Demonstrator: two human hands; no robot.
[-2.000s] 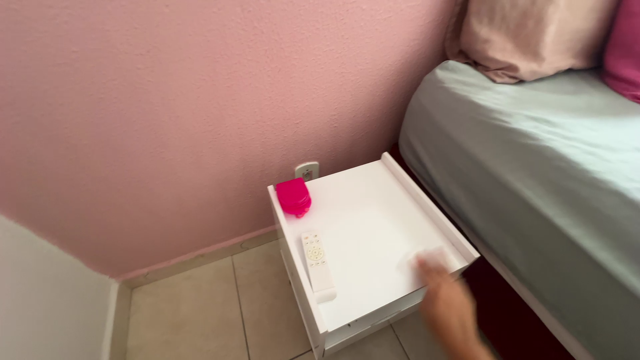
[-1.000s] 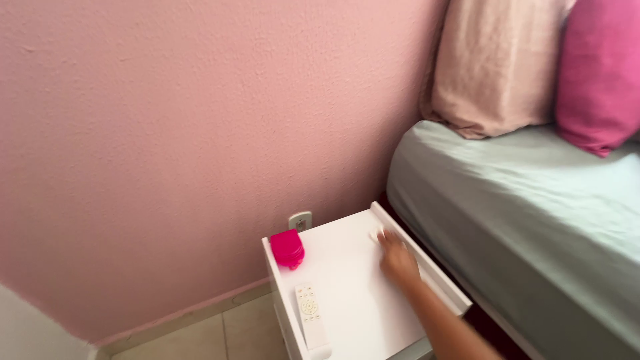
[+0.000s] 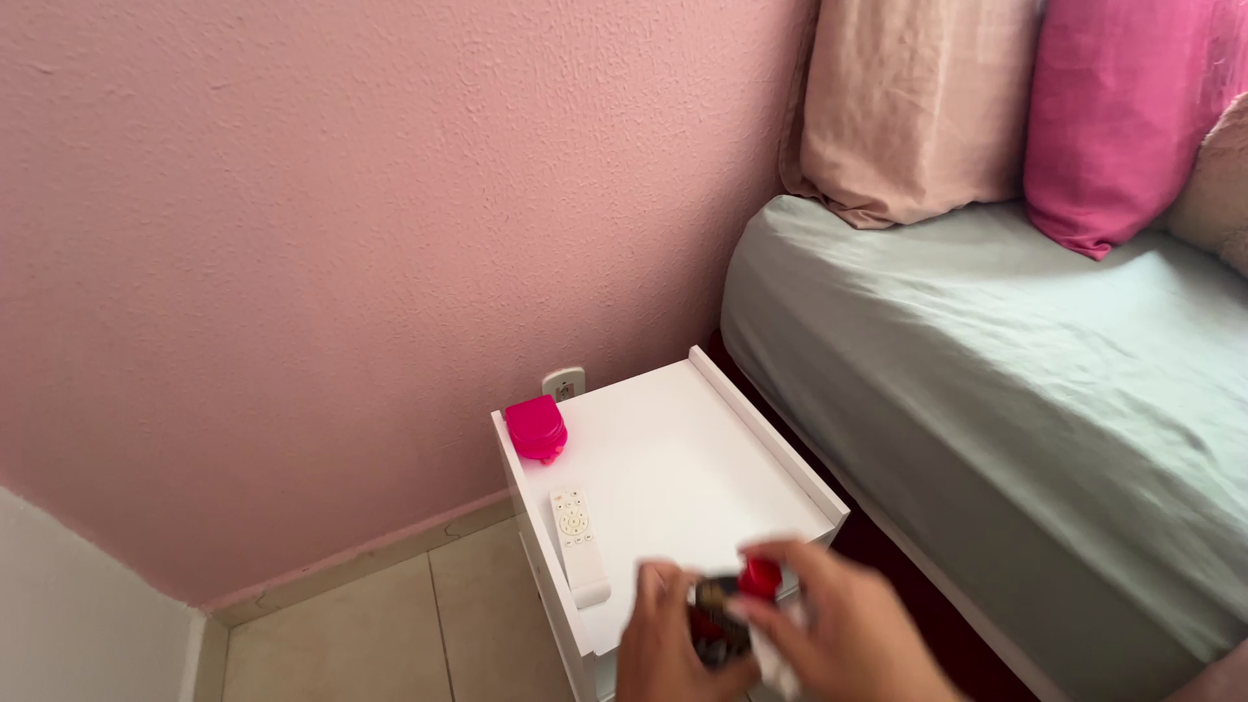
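Note:
Over the front edge of a white nightstand [image 3: 682, 458], my left hand [image 3: 673, 643] grips a small dark container [image 3: 720, 624], blurred. My right hand [image 3: 829, 624] pinches a red cap or knob [image 3: 760, 578] at the container's top. Something white, perhaps a cloth or tissue [image 3: 775, 663], hangs under my right hand. A bright pink plastic case [image 3: 536, 427] rests at the nightstand's back left corner. Nearer the front, a white remote control [image 3: 579, 546] lies along the left edge.
Right of the nightstand stands a bed with a grey-green sheet [image 3: 926, 351], a beige pillow [image 3: 916, 107] and a magenta pillow [image 3: 1111, 117]. Behind are a pink textured wall [image 3: 370, 244] and a wall socket [image 3: 564, 384]. Tiled floor [image 3: 341, 624] lies to the left.
My right hand has left the nightstand top and come back to its front edge. My left hand, the dark container and the red cap have come into view.

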